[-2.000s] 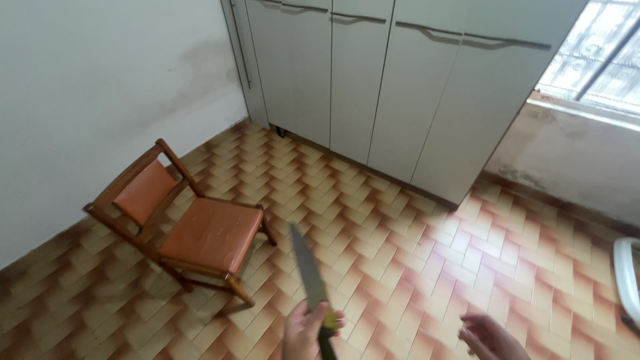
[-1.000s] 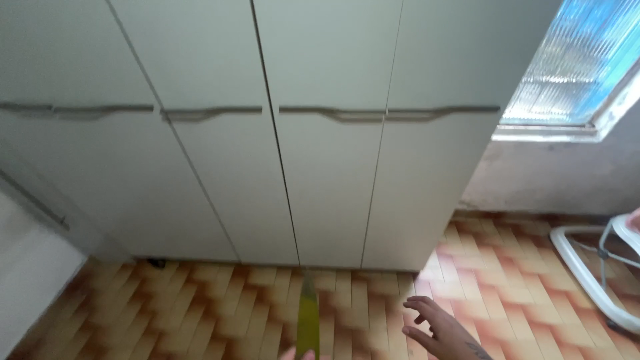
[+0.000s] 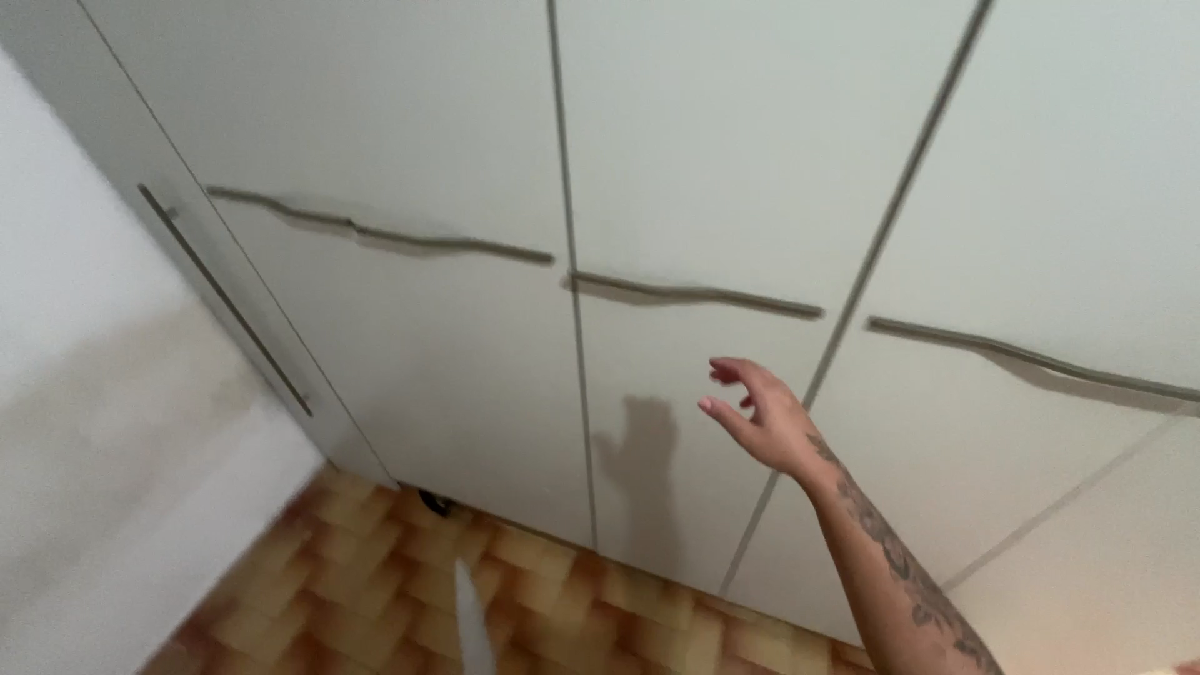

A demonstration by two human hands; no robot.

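Observation:
My right hand [image 3: 764, 417] is raised in front of the pale wardrobe doors [image 3: 712, 225], fingers apart and slightly curled, holding nothing. It hangs a little below a wavy metal door handle [image 3: 694, 293], not touching it, and its shadow falls on the door to its left. At the bottom edge of the view a knife blade [image 3: 473, 623] points up over the tiled floor. The knife's handle and my left hand are out of view below.
More long handles cross the wardrobe, one wavy [image 3: 403, 234] and one straight and upright [image 3: 225, 300] near the left wall [image 3: 122, 422]. A small dark object [image 3: 435, 503] sits at the wardrobe's base, above the brown patterned tile floor [image 3: 375, 581].
The view has moved close to the wardrobe. My right hand has risen in front of the doors. My left hand, seen holding the knife two seconds ago, has dropped out of view; the chair has also left view.

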